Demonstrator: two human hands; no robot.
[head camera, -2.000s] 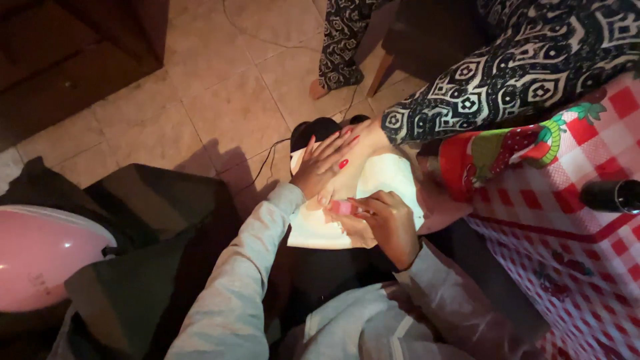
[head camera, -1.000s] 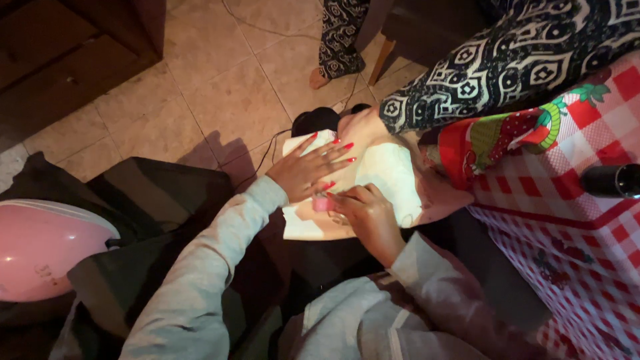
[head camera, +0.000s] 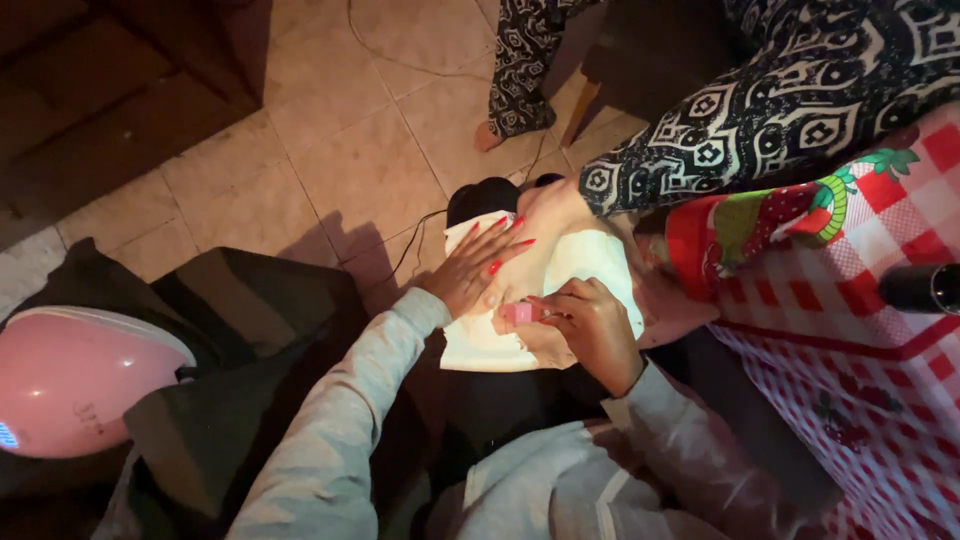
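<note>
Another person's bare foot (head camera: 551, 217) rests on a white towel (head camera: 480, 356) under bright light. My left hand (head camera: 471, 271), with long red nails, lies spread over the front part of that foot, its fingers apart. In my right hand (head camera: 596, 322) is a small pink block (head camera: 520, 313), perhaps a nail buffer, pinched between the fingers close to the toes. Whether the block touches a toenail cannot be told. The palm of my right hand is hidden.
A pink nail lamp (head camera: 90, 382) sits on dark fabric at left. A red checked tablecloth (head camera: 847, 300) with a black cylinder (head camera: 919, 289) is at right. Beyond are the person's patterned trousers (head camera: 750, 127), a black object (head camera: 484, 199), a cable (head camera: 412, 240) and a wooden cabinet (head camera: 127, 112).
My left hand has shifted a little on the foot, its fingers still spread. The pink block stays in my right hand near the toes.
</note>
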